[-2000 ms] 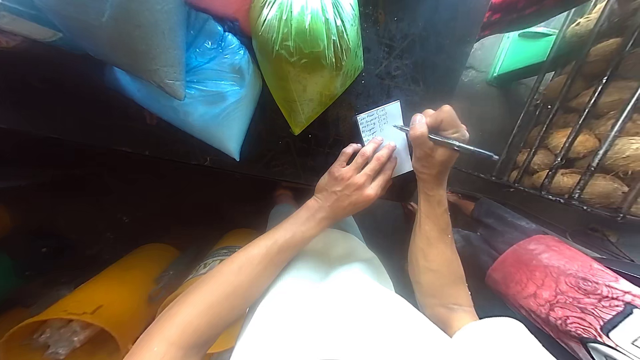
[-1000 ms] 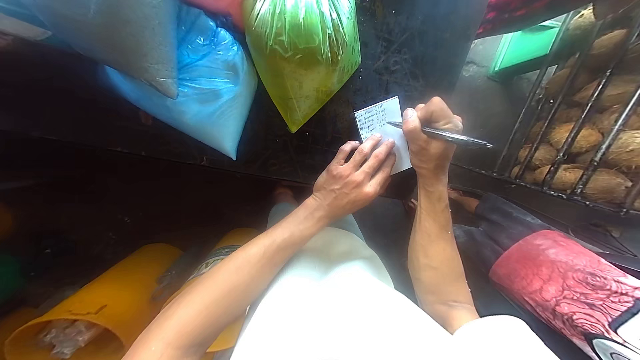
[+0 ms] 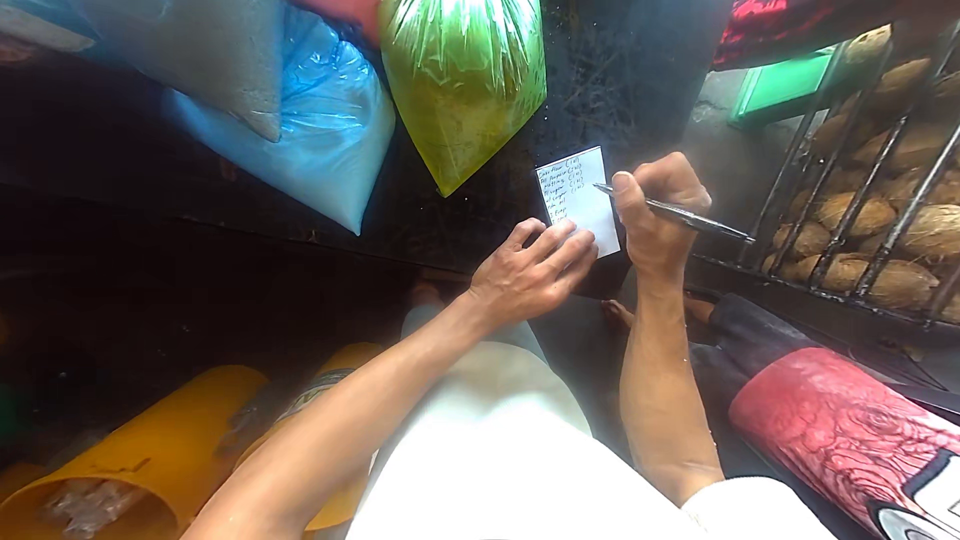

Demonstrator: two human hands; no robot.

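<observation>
A small white sheet of paper (image 3: 589, 206) with handwritten lines lies on the dark tabletop (image 3: 600, 75). My left hand (image 3: 534, 271) rests on its lower part, fingers slightly spread and pressing it flat; it grips nothing. In my right hand (image 3: 664, 210) is a dark pen (image 3: 705, 223), held between thumb and fingers, its tip at the paper near the written lines. A green plastic bag with yellowish contents (image 3: 469, 105) lies just beyond and left of the paper. Farther left is a blue plastic bag (image 3: 322, 127), partly under a greyish filled bag (image 3: 202, 60).
Coconuts (image 3: 855, 214) sit behind dark metal bars (image 3: 900, 150) at the right, near a green plastic container (image 3: 784, 86). A person in a red patterned garment (image 3: 840, 412) is at the lower right. Yellow containers (image 3: 165, 427) stand at the lower left, one holding clear plastic.
The pen and my right hand have shifted slightly over the paper. My left hand stays on the sheet.
</observation>
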